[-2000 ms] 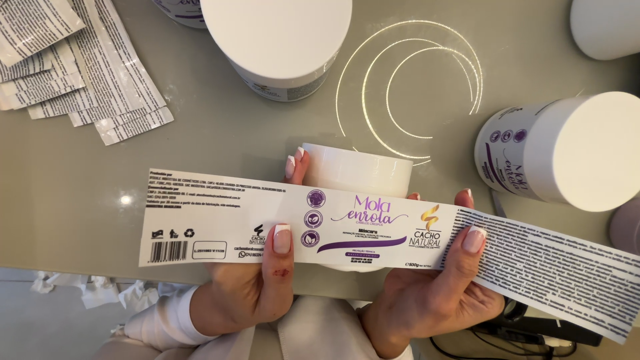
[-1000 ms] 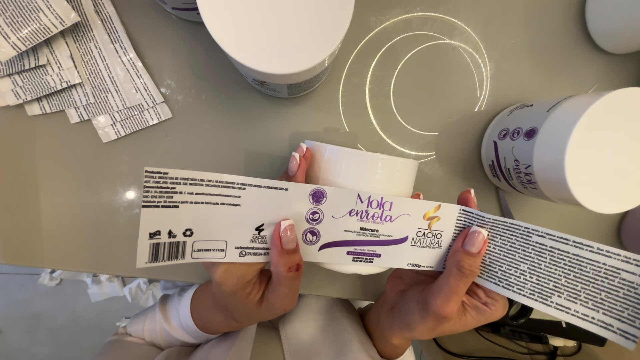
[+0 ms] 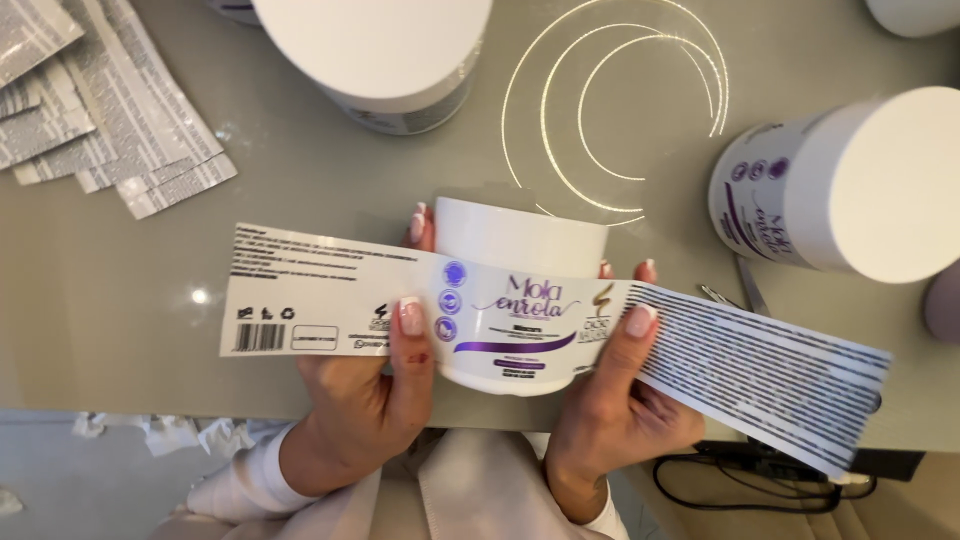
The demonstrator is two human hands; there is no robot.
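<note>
A white plastic jar (image 3: 521, 236) lies between my hands, above the table's near edge. A long printed label (image 3: 322, 292) with purple lettering lies across its front, its middle curved against the jar wall. My left hand (image 3: 375, 382) presses the label with the thumb, left of the lettering, its fingers behind the jar. My right hand (image 3: 622, 397) has its thumb on the label at the jar's right side, fingers behind. Both label ends stick out free past the jar, the right one slanting down.
Labelled jars with white lids stand at the top (image 3: 375, 45) and right (image 3: 892, 184). Overlapping printed labels (image 3: 150, 127) lie at the upper left. Metal tweezers or scissors (image 3: 751, 286) lie by the right jar. Crumpled white paper (image 3: 169, 433) and black cables (image 3: 750, 502) are below the table edge.
The label's middle, flat in front of the jar before, now curves against its wall. My thumbs are still on the label, and more of the jar's lower edge shows.
</note>
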